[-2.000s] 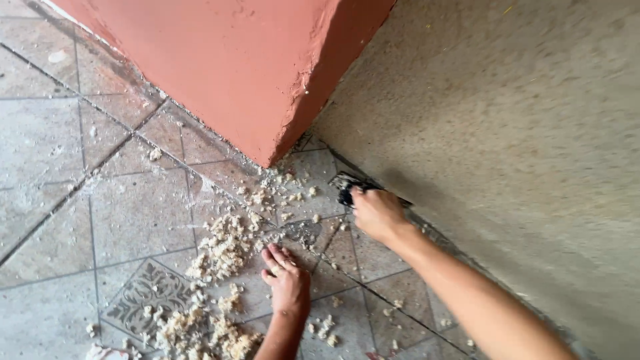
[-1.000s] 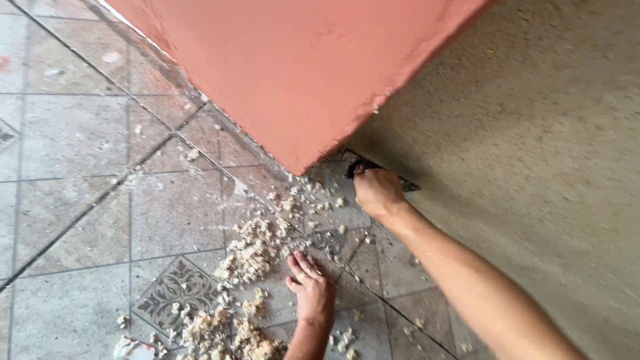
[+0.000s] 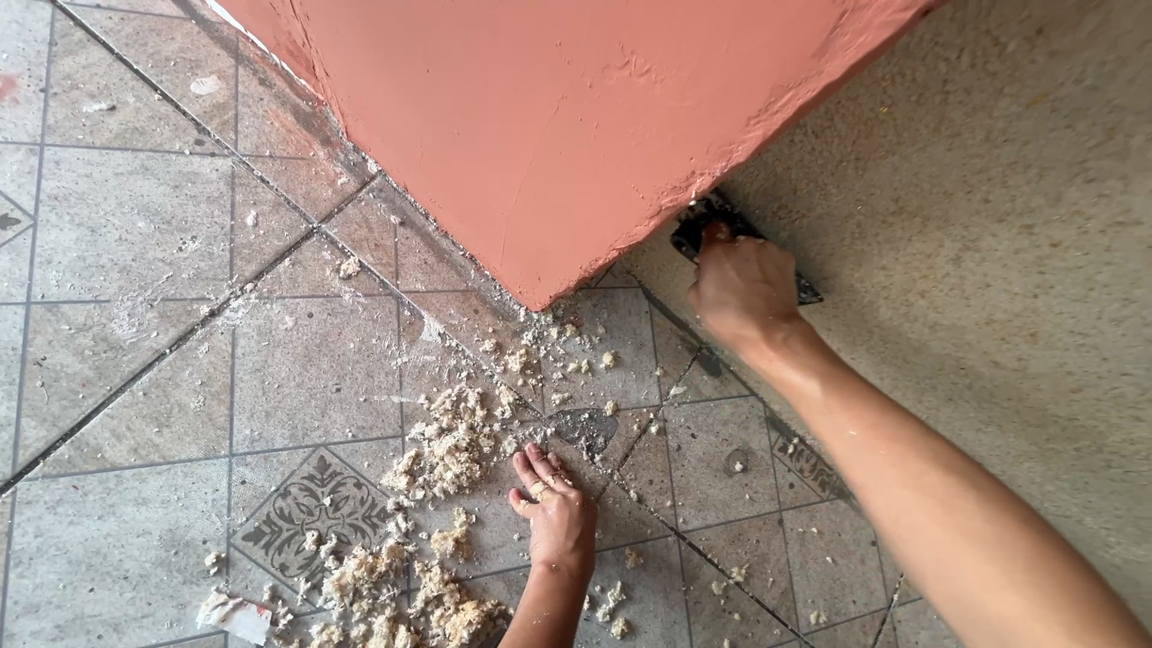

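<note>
My right hand (image 3: 747, 283) grips a dark plastering trowel (image 3: 720, 225), its plate lying against the speckled beige wall surface (image 3: 972, 207), close to the edge of the salmon-painted wall (image 3: 540, 135). Part of the trowel is hidden by my fingers. Lower down, my left hand (image 3: 556, 504) rests palm down on the tiled floor with bits of pale material on its fingers. It holds nothing that shows. Just left of its fingertips lies a heap of crumbly, pale fibrous material (image 3: 454, 441).
More clumps (image 3: 369, 576) lie along the bottom of the view, near a torn white scrap (image 3: 236, 617). Crumbs are strewn over the patterned floor tiles (image 3: 315, 369). The painted wall's corner (image 3: 538, 301) juts toward the floor between my hands. A dark patch (image 3: 585, 430) marks the tiles.
My right hand and the trowel have moved up along the beige surface, nearer the painted wall's edge. My left hand stays on the floor beside the crumbs.
</note>
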